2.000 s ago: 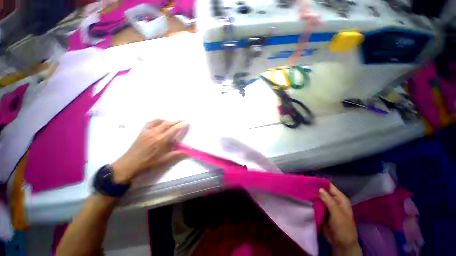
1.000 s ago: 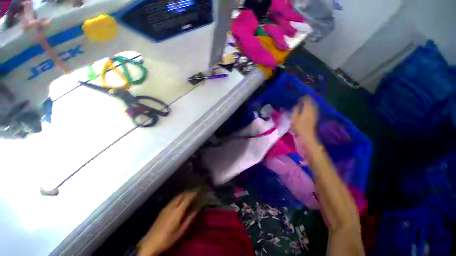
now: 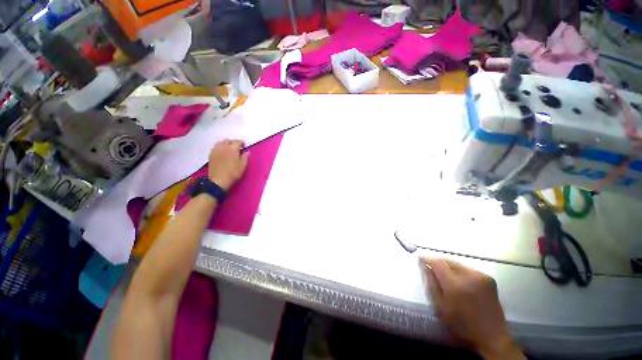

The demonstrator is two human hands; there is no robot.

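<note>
A magenta fabric panel point(image 3: 255, 190) lies at the left of the white machine table. A long pale lilac piece point(image 3: 186, 156) lies beside it and partly over it. My left hand point(image 3: 229, 165), with a dark watch, is on these pieces with its fingertips at the pale piece's edge; whether they pinch fabric is unclear. My right hand point(image 3: 464, 297) is at the table's front edge, holding nothing visible, its fingers loosely bent. The sewing machine head point(image 3: 549, 133) stands at the right, with black-handled shears point(image 3: 563, 256) in front of it.
A small white box point(image 3: 355, 72) and magenta pieces point(image 3: 433, 48) lie along the far edge. A grey second machine point(image 3: 105, 140) stands at the left. Green- and yellow-handled snips point(image 3: 578, 202) lie behind the shears. A small pale item point(image 3: 405, 241) is on the table near my right hand.
The view has swung left from the blue crate to the table. My right hand has left the crate and is over the table edge. My left hand has moved from my lap to the fabric.
</note>
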